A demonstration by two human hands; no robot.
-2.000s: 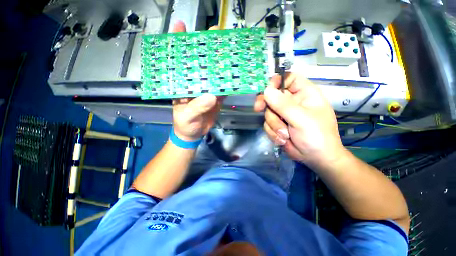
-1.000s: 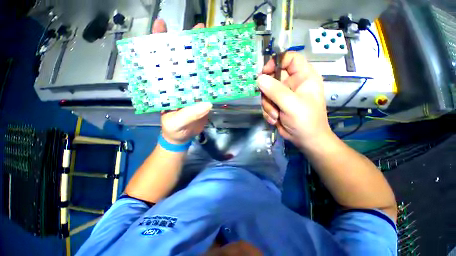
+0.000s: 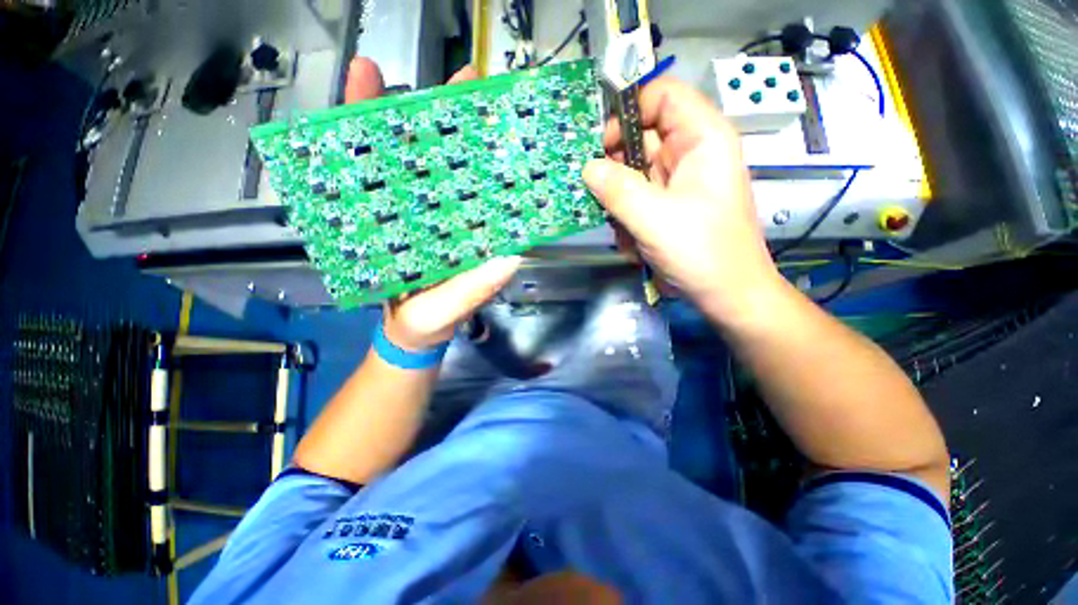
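Note:
A green PCB panel [image 3: 437,177] with rows of small dark and white parts is held up, tilted, above the machine's front edge. My left hand [image 3: 449,296] grips it from below and behind, thumb on the lower edge, fingertips showing over the top edge. My right hand [image 3: 697,189] holds a digital caliper [image 3: 629,59] at the panel's right edge. The caliper's display end points away from me. Whether its jaws touch the panel is hidden.
A white block with dark round dots [image 3: 759,92] stands on the right machine [image 3: 733,151]. A blue handle shows behind the caliper. A red button on yellow [image 3: 894,220] is at the machine's corner. A pipe-frame rack [image 3: 158,437] and racked boards [image 3: 71,437] stand at lower left.
The panel has moved left and tilted, its left end now lower and nearer me. The caliper has turned, and its display end now shows above my right hand.

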